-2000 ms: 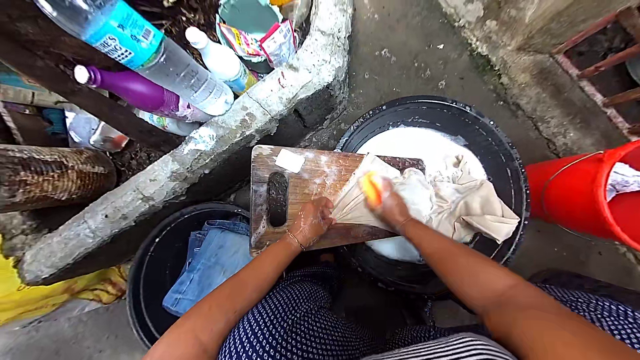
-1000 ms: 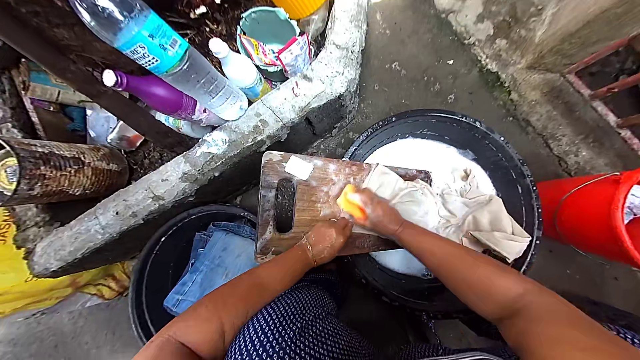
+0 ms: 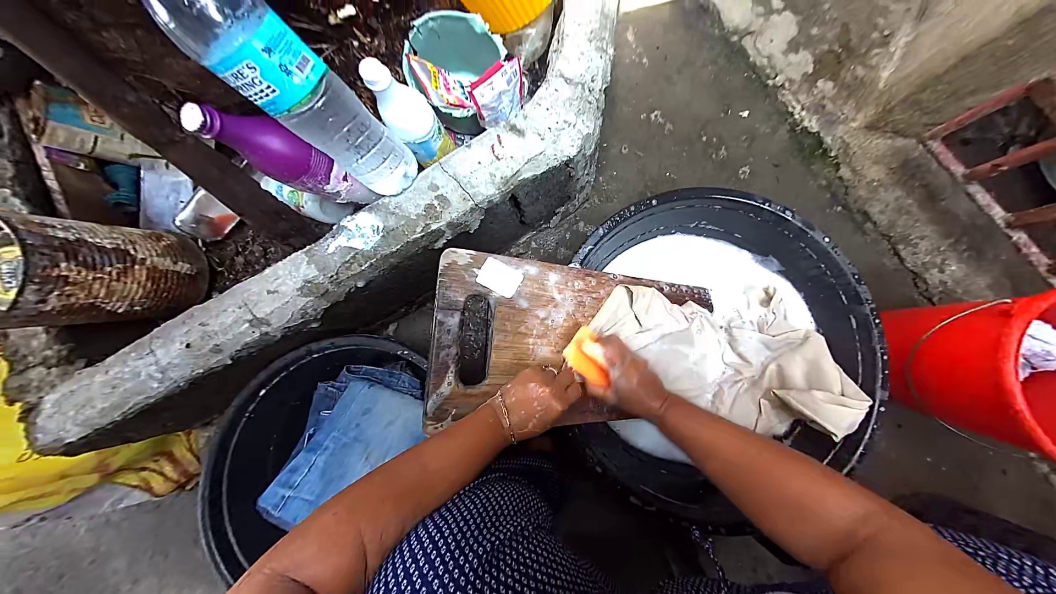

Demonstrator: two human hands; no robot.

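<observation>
A wooden board with a handle slot lies tilted across the rim of a black basin of sudsy water. Wet beige cloth is bunched over the board's right part and hangs into the suds. My right hand grips an orange and yellow scrub brush or sponge at the cloth's left edge. Close beside it, my left hand, with a bracelet at the wrist, rests on the lower part of the board; its fingertips are partly hidden, so a hold on the cloth cannot be told. A white square piece sits at the board's top left.
Folded blue jeans lie in a second black basin at lower left. A concrete curb runs behind, with a purple bottle, a clear plastic bottle and a white bottle along it. A red bucket stands at right.
Two seconds ago my left hand was at the cloth's edge; it now lies on the board's lower part. My right hand, with the orange item, has shifted left relative to the cloth.
</observation>
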